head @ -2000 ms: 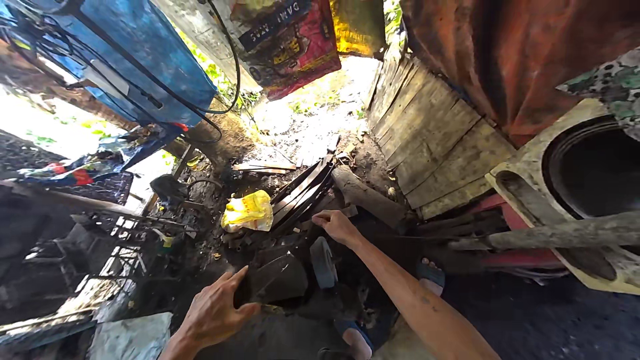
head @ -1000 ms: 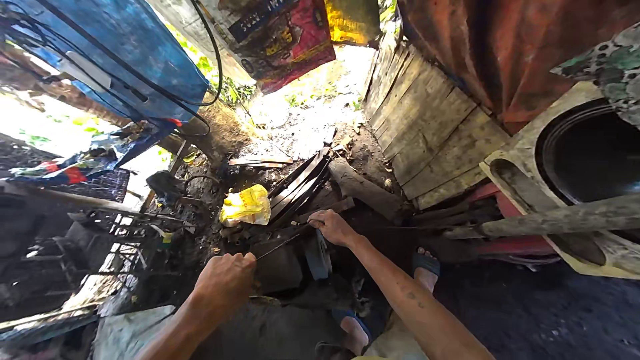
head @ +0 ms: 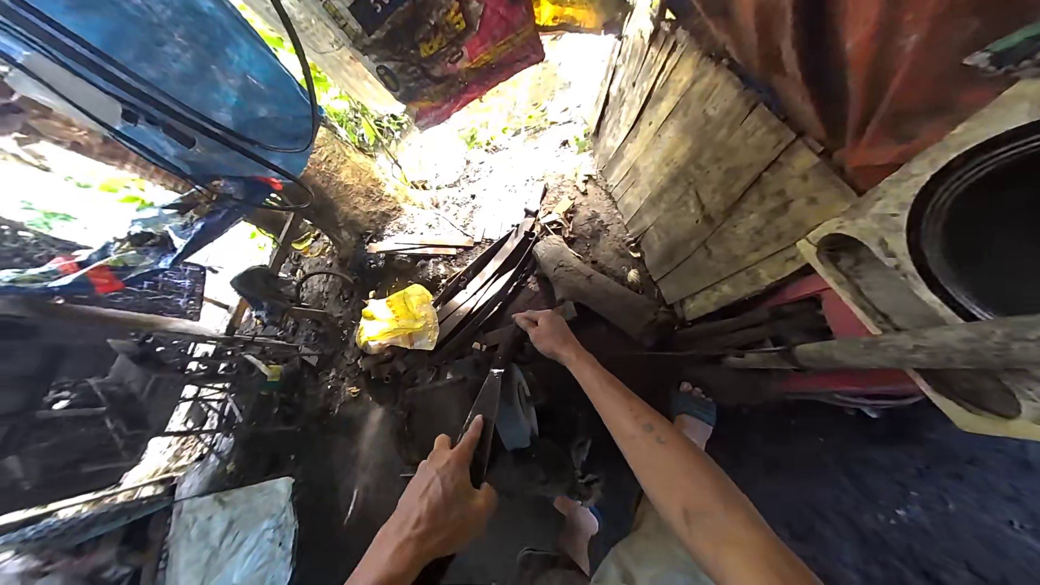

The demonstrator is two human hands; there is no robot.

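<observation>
A long dark metal blade [head: 486,406] runs between my two hands. My left hand [head: 451,491] is closed around its near part, with the index finger laid along it. My right hand [head: 548,331] pinches the far end. Just right of the blade, and below it, stands a grey grinding wheel [head: 518,410]; whether the two touch I cannot tell. The dark body beside the wheel is in shadow.
Beyond my hands lie a yellow plastic bag [head: 400,318], a stack of metal strips [head: 487,280] and a log [head: 597,292]. A wooden panel [head: 715,171] leans at the right, near a pale speaker box [head: 881,260] and a pole [head: 918,345]. Sandalled feet [head: 692,410] are below.
The blade now points away from me at a steeper angle. My left index finger, curled one second ago, now lies extended along it.
</observation>
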